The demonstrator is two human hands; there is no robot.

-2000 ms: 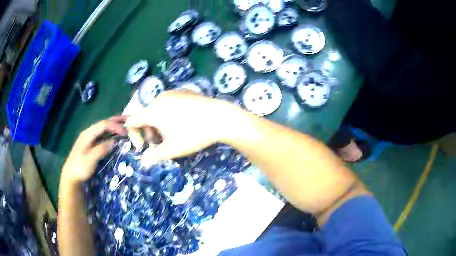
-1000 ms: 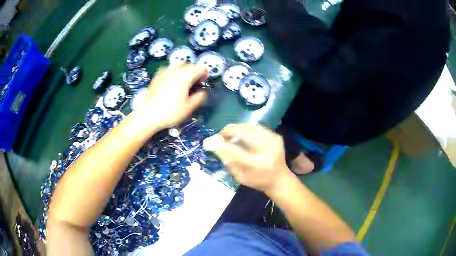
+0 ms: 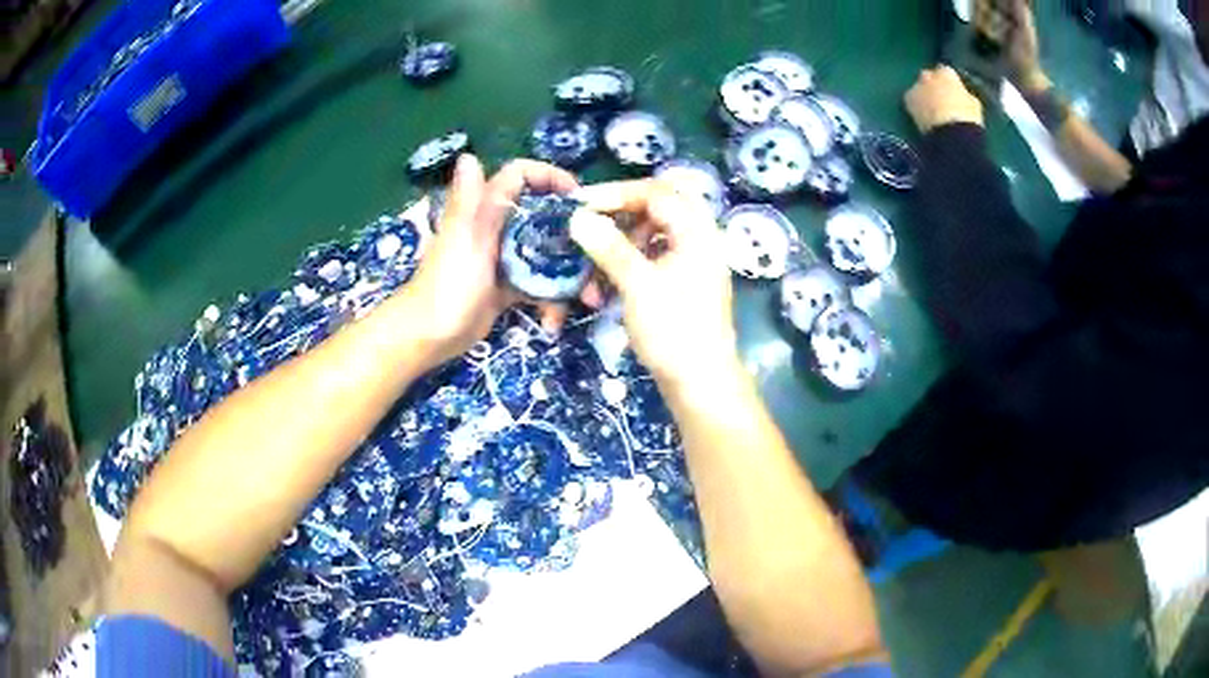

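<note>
My left hand [image 3: 464,258] holds a round housing [image 3: 545,252] with its dark, open inside turned up and a pale rim around it. My right hand [image 3: 663,252] is at the right side of the same housing, with its thumb and fingers at the inside and rim. Whether the right fingers also pinch a small part is hidden. Below my hands a large pile of blue circuit boards [image 3: 517,464] with thin white lead wires lies on a white sheet [image 3: 623,570].
Round housings [image 3: 760,242] lie in a group on the green worktop [image 3: 332,146]. A blue parts bin [image 3: 159,99] is at the upper left. Small dark parts [image 3: 43,484] lie far left. A person in black [image 3: 1061,344] sits at the right; another person's arm [image 3: 1081,146] shows upper right.
My hands were apart, the left over the housings and the right over the pile. They are now together around one housing. The view has shifted, and the neighbour's hand now shows.
</note>
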